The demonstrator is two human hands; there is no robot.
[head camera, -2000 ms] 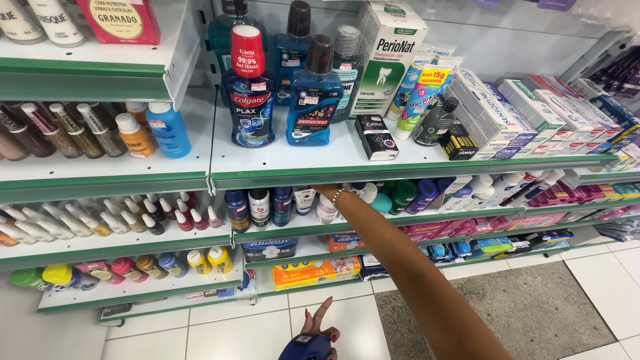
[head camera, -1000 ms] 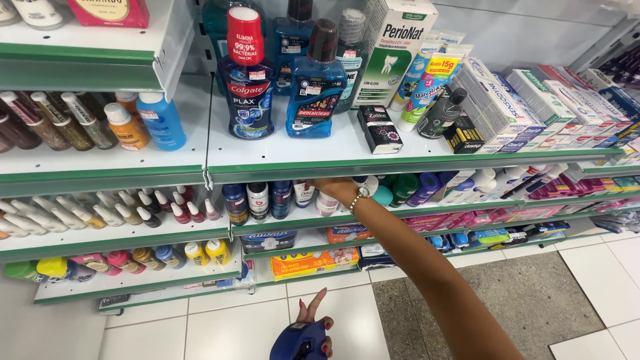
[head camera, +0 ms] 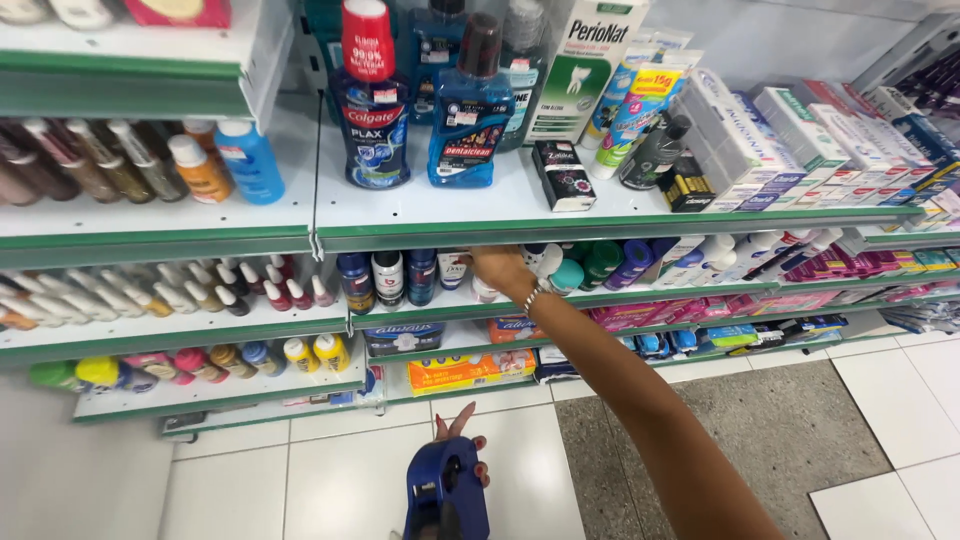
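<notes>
My right hand, with a bracelet at the wrist, reaches in under the upper shelf among the deodorants. Its fingers are partly hidden by the shelf edge and lie beside a white Dove tube; whether they grip anything cannot be seen. Below that hand stands a white container, and a teal-capped one is to its right. Low in the view, my left hand is wrapped around a blue handheld price labeler, with some fingers extended past it.
Mouthwash bottles, a small black box and toothpaste boxes line the upper shelf, whose green edge overhangs my right hand. Nail polish bottles stand at left. Pads and an orange diaper pack lie on lower shelves.
The labeler in my left hand now points more upright, and that hand has turned. My right hand stays among the deodorants under the upper shelf.
</notes>
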